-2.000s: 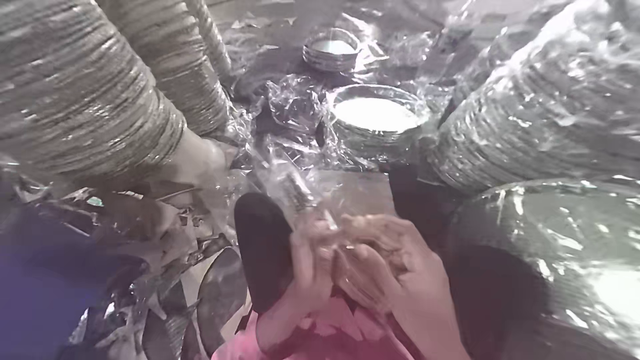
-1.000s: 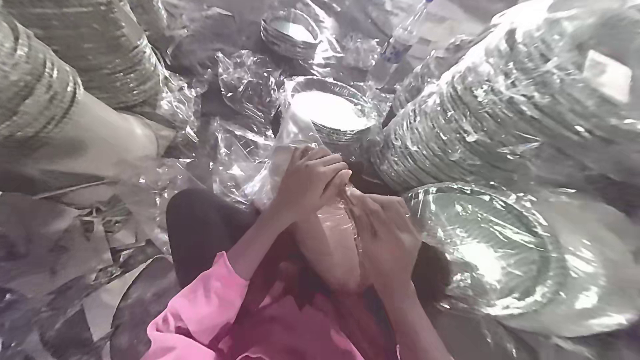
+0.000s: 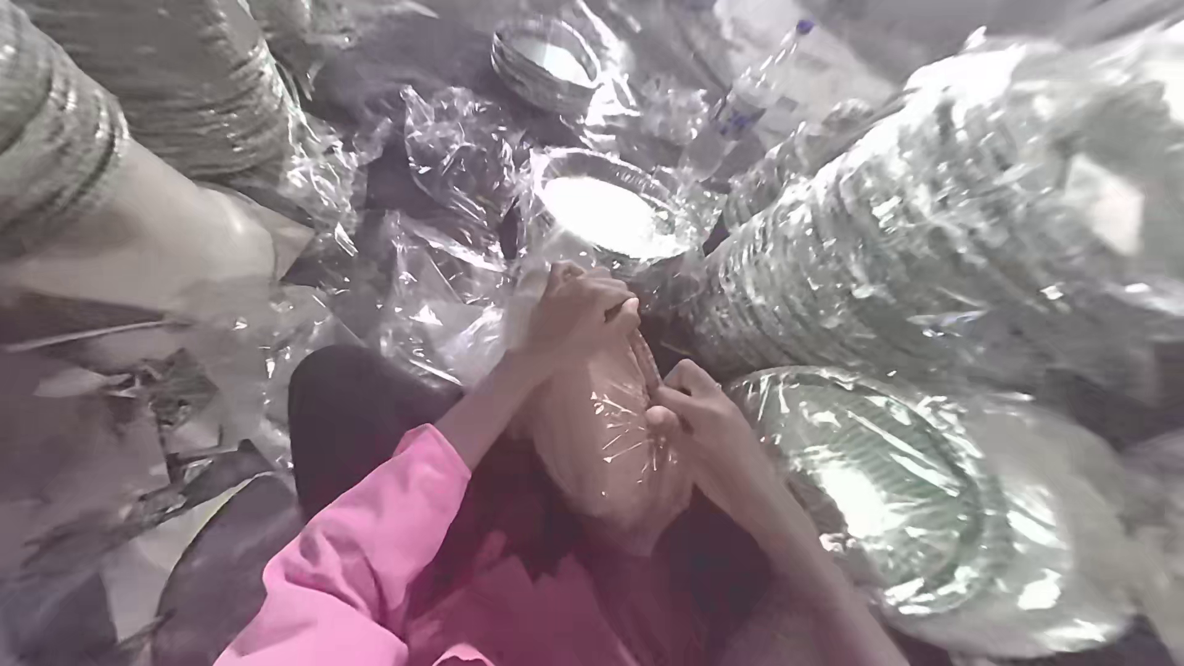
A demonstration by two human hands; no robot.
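A plastic-wrapped brownish bundle [image 3: 601,444] rests in my lap; what is inside it cannot be told. My left hand [image 3: 578,310] is closed on its upper end, with fingers folded over the film. My right hand [image 3: 689,407] pinches the wrap at the bundle's right edge, where the film is drawn into creases. Just beyond my hands lies a shiny round plate stack [image 3: 606,217] in clear film. Close to my right forearm sits a wrapped stack of round ridged plates [image 3: 869,481].
Tall wrapped stacks of round plates lean at the left [image 3: 176,83] and right [image 3: 888,222]. Crumpled clear film [image 3: 453,157] lies ahead. Farther off are a small round stack [image 3: 546,65] and a clear plastic bottle [image 3: 740,106] with a blue cap. Scraps [image 3: 111,416] litter the left floor.
Two seconds ago both hands were together on crinkled film; now they are apart along the bundle, my right hand lower. The view has shifted to the right.
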